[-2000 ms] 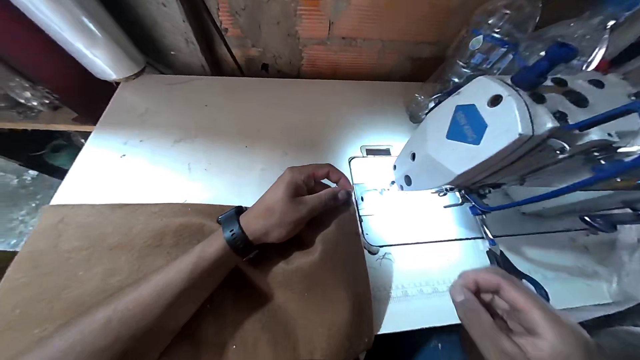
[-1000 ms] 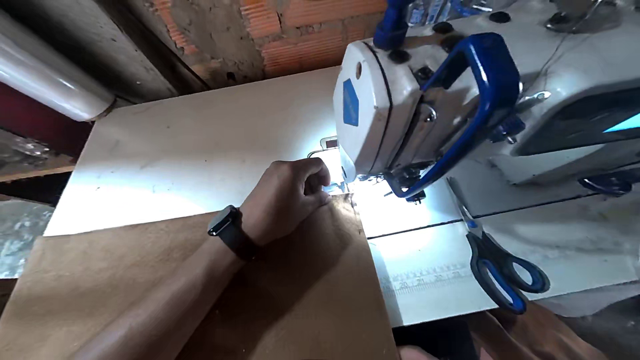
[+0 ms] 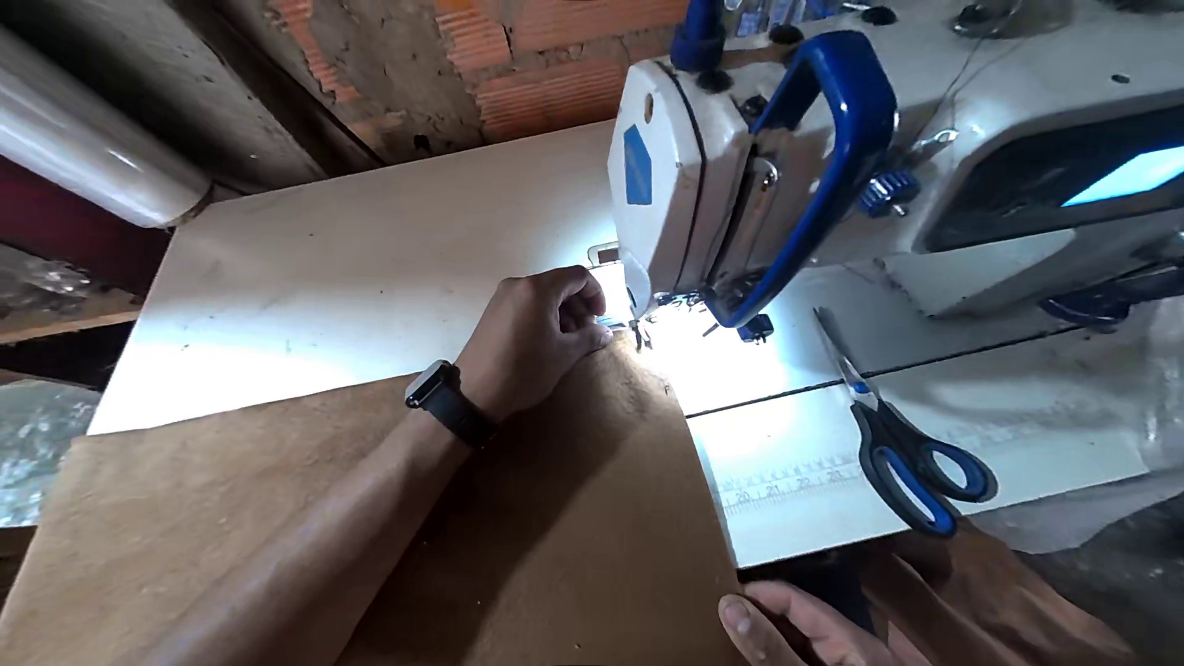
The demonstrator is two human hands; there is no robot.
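A large piece of brown fabric (image 3: pixel 573 518) lies over the front left of the sewing table, its far corner under the lit needle area of a white industrial sewing machine (image 3: pixel 661 176). My left hand (image 3: pixel 546 333), with a dark watch on the wrist, pinches the fabric's far edge just left of the presser foot (image 3: pixel 640 335). At the lower right, my right hand (image 3: pixel 805 629) is at the fabric's right edge by the table front, thumb and fingers near the edge; whether it grips the cloth is unclear.
Scissors with black and blue handles (image 3: pixel 911 462) lie on the table right of the needle area. A printed ruler scale (image 3: pixel 786 486) runs along the tabletop's front (image 3: pixel 832 518). A plastic-wrapped roll (image 3: pixel 92 129) stands at the back left, before a brick wall (image 3: pixel 555 92).
My right hand has moved from beside the scissors down to the fabric's right edge. My left hand has stayed at the fabric's far edge. The view has shifted toward the machine.
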